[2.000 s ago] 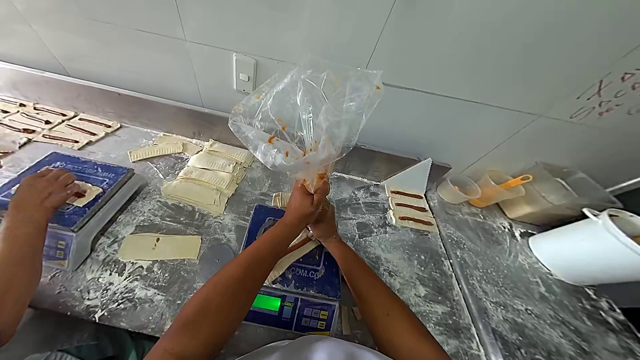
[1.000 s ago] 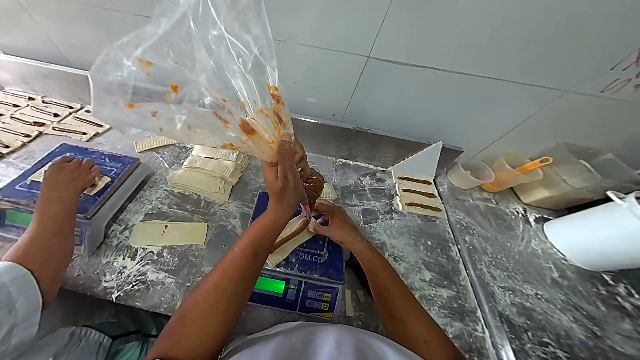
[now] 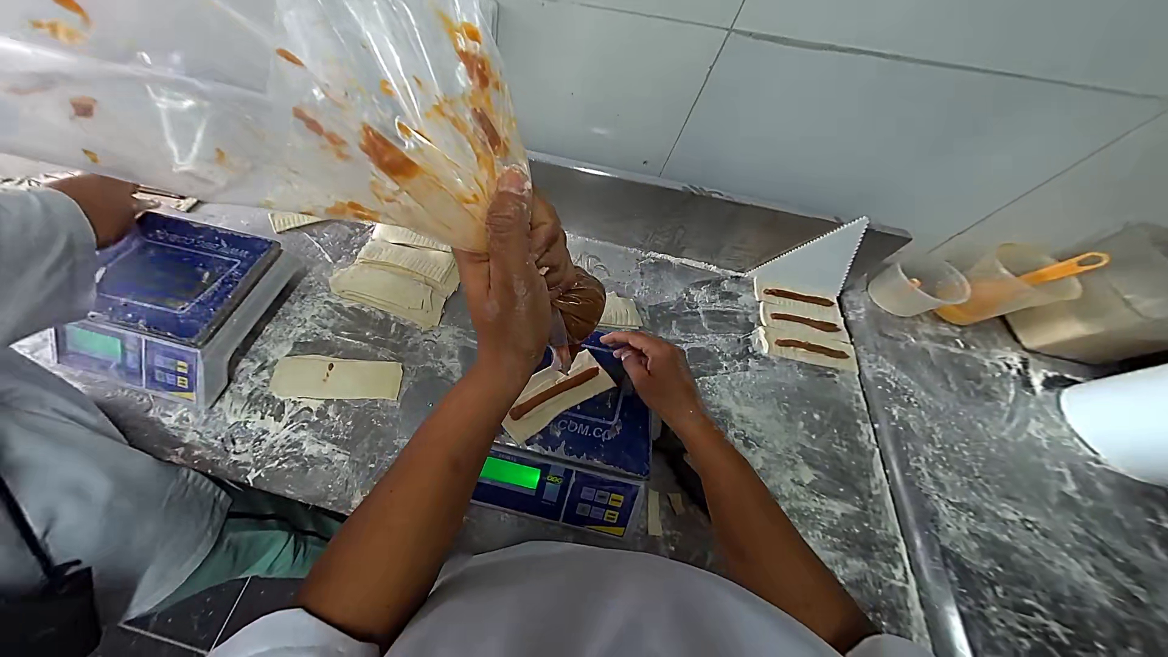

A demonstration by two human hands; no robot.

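Observation:
My left hand (image 3: 511, 283) grips the gathered neck of a clear plastic piping bag (image 3: 392, 137), with brown filling bulging below the fist. The bag's tip is just over a dough strip (image 3: 570, 401) that bears a line of brown filling. That strip lies at a slant on a blue digital kitchen scale (image 3: 607, 433) whose display is lit green. My right hand (image 3: 657, 370) holds nothing, its fingers apart, beside the strip's right end. A flat dough strip (image 3: 338, 379) with small brown spots lies left of the scale. Three filled strips (image 3: 803, 324) lie at the right.
Stacked dough strips (image 3: 397, 278) are behind and left. A co-worker's hand (image 3: 105, 205) is by a second scale (image 3: 173, 283). A white toothed scraper (image 3: 817, 260), plastic measuring cups (image 3: 917, 285), a clear tub (image 3: 1095, 301) and a white container (image 3: 1118, 420) stand right. Flour covers the metal counter.
The bag has swung over to the left. My right hand, at the strip and bag tip one second ago, has come away to the right. The co-worker's hand has left the second scale's plate.

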